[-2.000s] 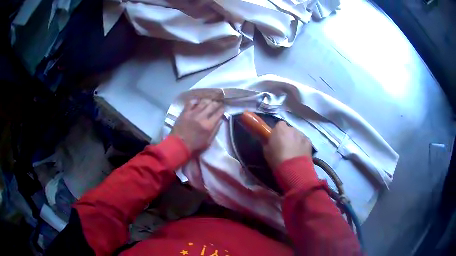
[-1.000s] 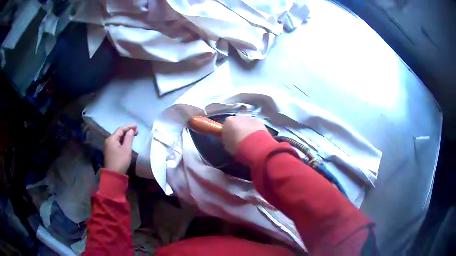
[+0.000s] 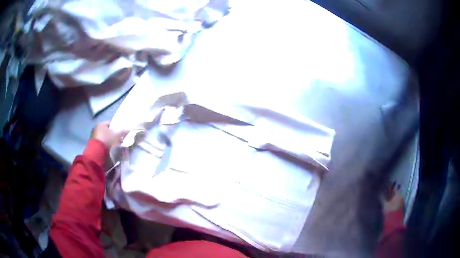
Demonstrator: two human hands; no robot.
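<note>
The pale garment (image 3: 237, 186) lies spread on the table in front of me, with long seams running lengthwise. Its left end is crumpled, and a folded flap runs along its far side. My left hand (image 3: 108, 134) grips the crumpled left end, its fingertips partly hidden by cloth. My right hand (image 3: 393, 199) is at the far right near the table's edge, away from the garment. It is small, dark and blurred, so I cannot tell whether it holds anything. The iron cannot be made out.
More pale cloth (image 3: 116, 38) is heaped at the far left of the pressing table (image 3: 272, 65). The table's curved edge runs down the right side. Dark space and cloth scraps lie below the table's left edge. Bright glare covers the table's far part.
The iron has left the garment and is no longer discernible. My right hand has moved from the iron handle to the far right. My left hand has moved onto the garment's left end. The view has shifted right.
</note>
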